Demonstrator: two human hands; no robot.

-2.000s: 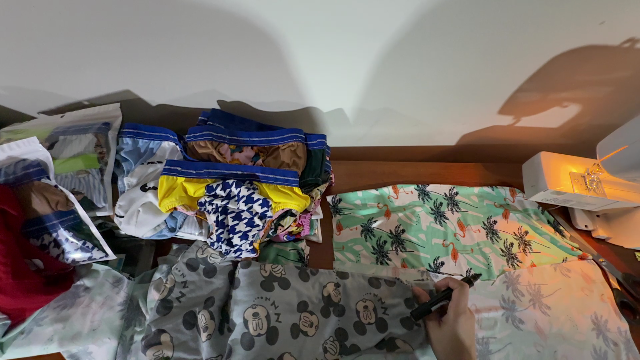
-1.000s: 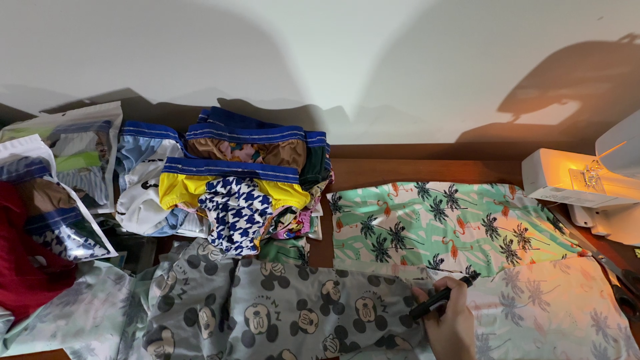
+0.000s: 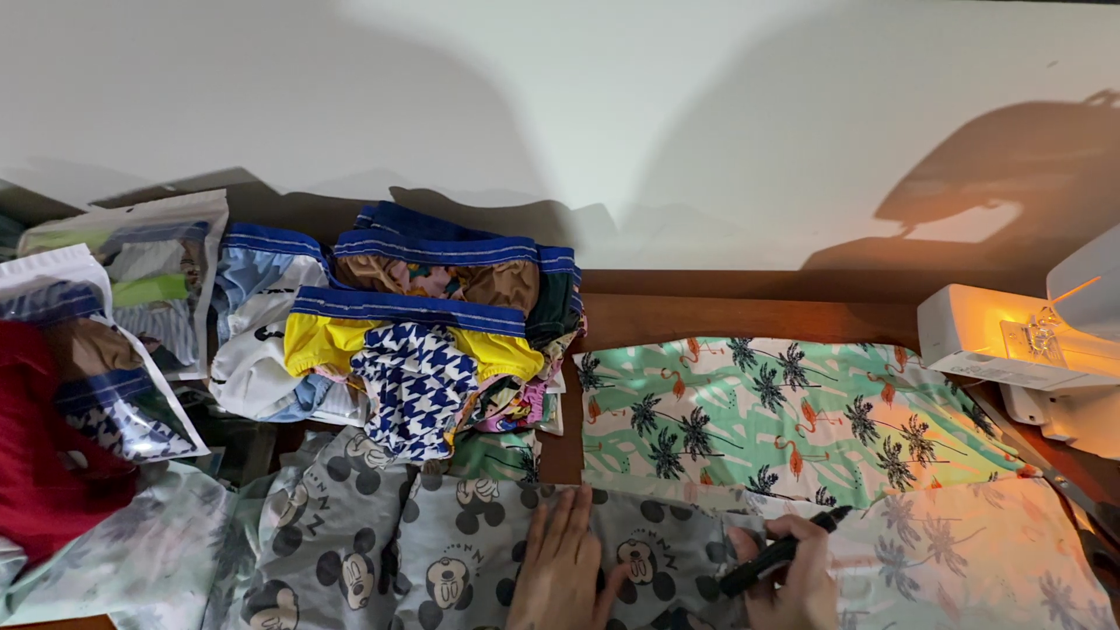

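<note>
My left hand (image 3: 564,564) lies palm down, fingers extended, on grey fabric (image 3: 472,560) printed with cartoon mouse faces. To its right, my right hand (image 3: 792,577) holds a black marker pen (image 3: 779,556), its dark end pointing up and right. That hand rests by the right edge of the grey fabric, where it meets the pale reverse side (image 3: 945,560) of a palm-print fabric. Behind it, green and white fabric (image 3: 770,420) with flamingos and palms lies spread on the brown wooden table (image 3: 665,319).
Folded briefs with blue waistbands (image 3: 411,376) are piled behind the grey fabric. Clear-front bags of garments (image 3: 122,367) and a red cloth (image 3: 44,446) are at the left. A white sewing machine (image 3: 997,341) with a lit lamp stands at the right, against the white wall (image 3: 577,114).
My left hand has come into view and rests on the grey fabric. My right hand still holds the marker near the fabric's right edge.
</note>
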